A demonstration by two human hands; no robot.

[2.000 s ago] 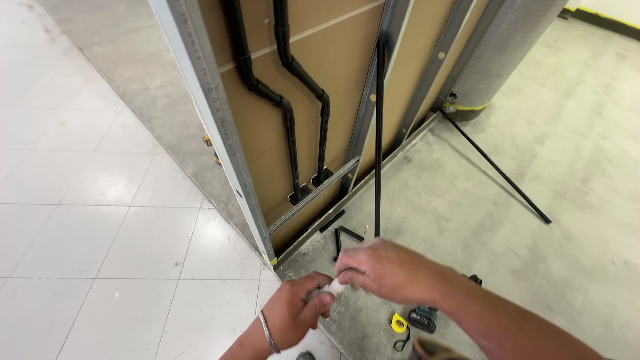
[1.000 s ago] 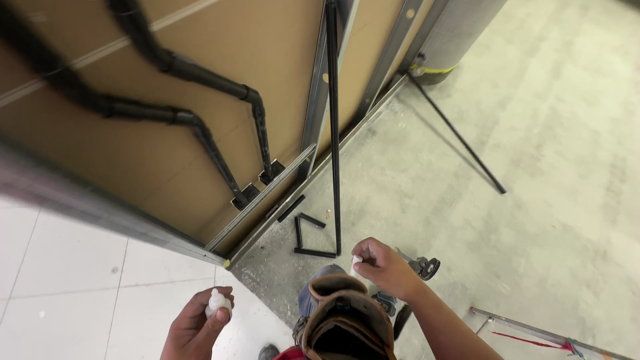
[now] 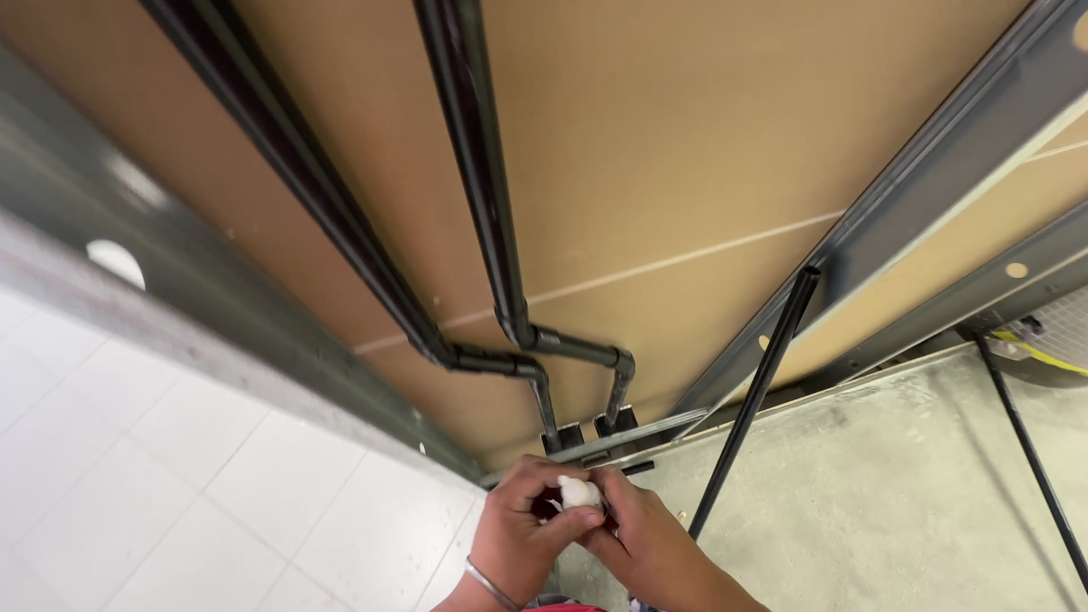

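Note:
A small white plastic bottle [image 3: 580, 493] is between both hands at the bottom centre of the head view. My left hand [image 3: 523, 518], with a metal bracelet at its wrist, grips it with thumb and fingers. My right hand [image 3: 633, 527] meets it from the right, its fingertips against the bottle's side; whether it also holds a small cap is hidden. Just beyond the hands, two black pipes [image 3: 476, 161] with elbow joints run down the wall panel into black square openings at its foot.
Metal studs [image 3: 918, 195] frame the tan wallboard [image 3: 663, 144]. One loose black pipe [image 3: 748, 408] leans against a stud; another black pipe [image 3: 1028, 459] slants to the concrete floor at right. A metal frame edge [image 3: 255, 357] crosses the left, above white floor tiles [image 3: 212, 476].
My hands were apart one second ago, the left with the white bottle and the right with a small white piece; they are now together around the bottle. The view has moved nearer the wall pipes.

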